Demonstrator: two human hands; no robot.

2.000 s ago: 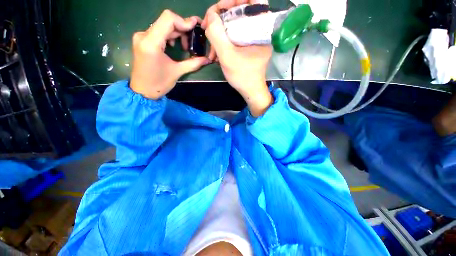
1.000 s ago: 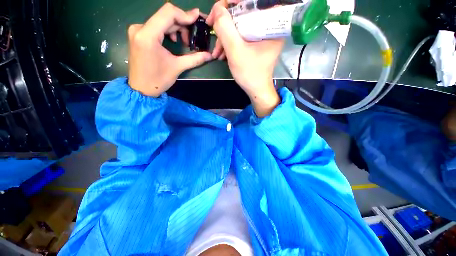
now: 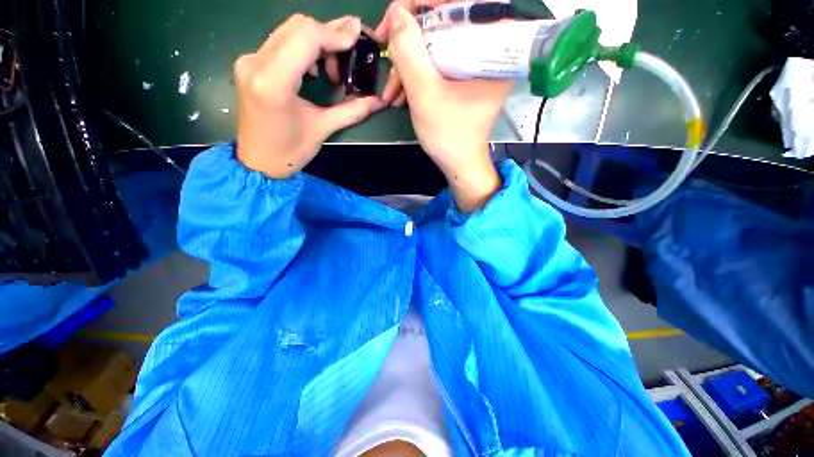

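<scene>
My left hand [image 3: 290,94] holds a small black component [image 3: 361,66] between thumb and fingers above the green bench. My right hand [image 3: 446,112] is shut on a whitish dispensing syringe [image 3: 486,48] with printed text. The syringe lies nearly level, its thin yellowish tip [image 3: 385,54] pointing left at the component's right side. Whether the tip touches it I cannot tell. A green cap [image 3: 564,54] closes the syringe's right end, and a clear air hose [image 3: 683,85] with a yellow band loops down from it.
White paper [image 3: 571,112] lies on the green bench [image 3: 214,45] under the syringe. Small white scraps lie to the left. A black tray [image 3: 67,161] stands at the left edge. A crumpled white tissue [image 3: 794,103] is at the right. Another person's blue sleeve [image 3: 732,268] is at the lower right.
Over the two seconds, the syringe and my right hand have shifted a little right. The component has turned slightly in my left hand. The hose loop has swung right, and the other person's sleeve has moved.
</scene>
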